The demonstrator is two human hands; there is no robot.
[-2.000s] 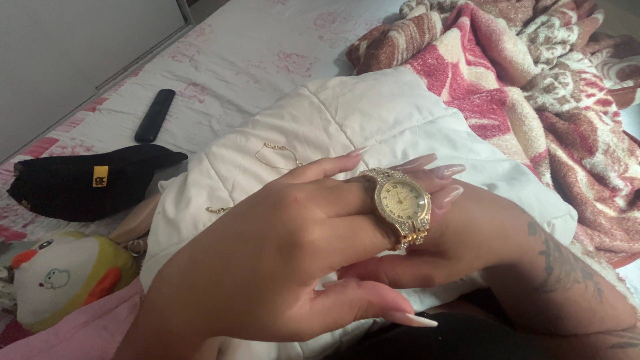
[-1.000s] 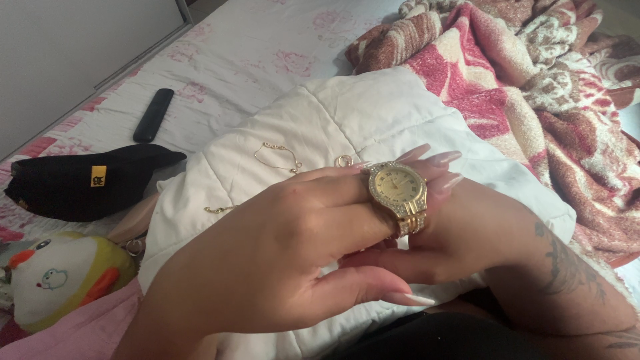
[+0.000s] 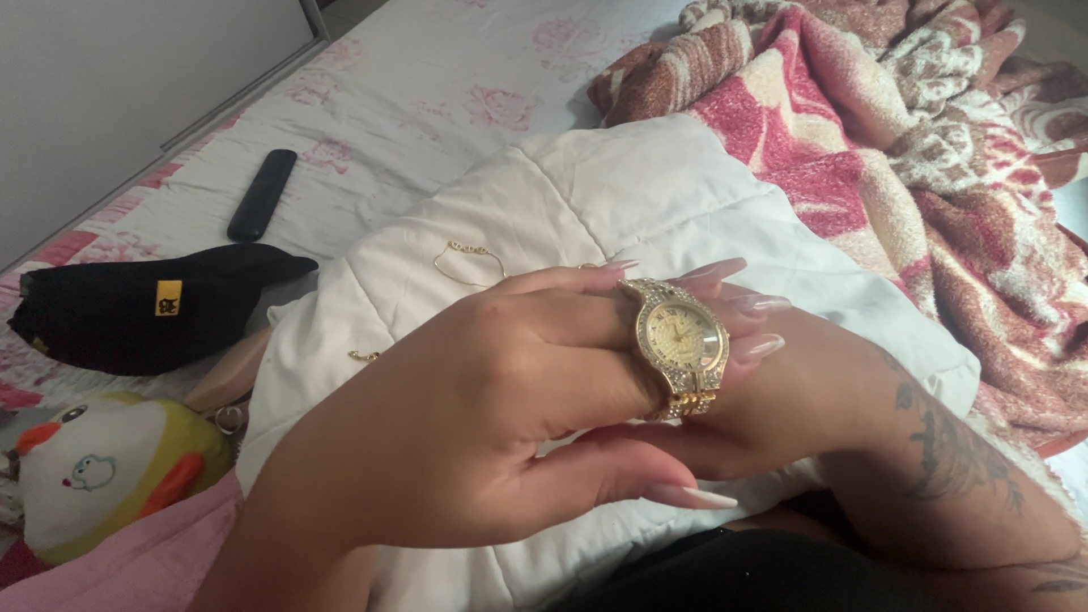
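My left hand (image 3: 476, 382) reaches in from the lower left, palm down. A gold-coloured wristwatch (image 3: 682, 336) with clear stones is looped around several of its fingers, its dial facing up. The long-nailed fingertips lie on my right hand (image 3: 765, 391), which comes from the right, partly beneath the left; its own fingers are largely hidden. Beyond the left hand, a thin gold-coloured chain bracelet (image 3: 469, 250) lies on a white quilted cover (image 3: 646, 187). Part of another gold-coloured piece (image 3: 364, 355) shows beside the left hand's back edge.
A dark, elongated object (image 3: 262, 195) and a black cloth item (image 3: 136, 306) with a yellow tag lie on the floral sheet (image 3: 408, 127) at left. A plush bird (image 3: 110, 476) sits at lower left. A rumpled patterned blanket (image 3: 833, 170) fills the upper right.
The watch has tilted back and forth a little with my fingers, and the light on its dial has shifted. Both hands remain in nearly the same place.
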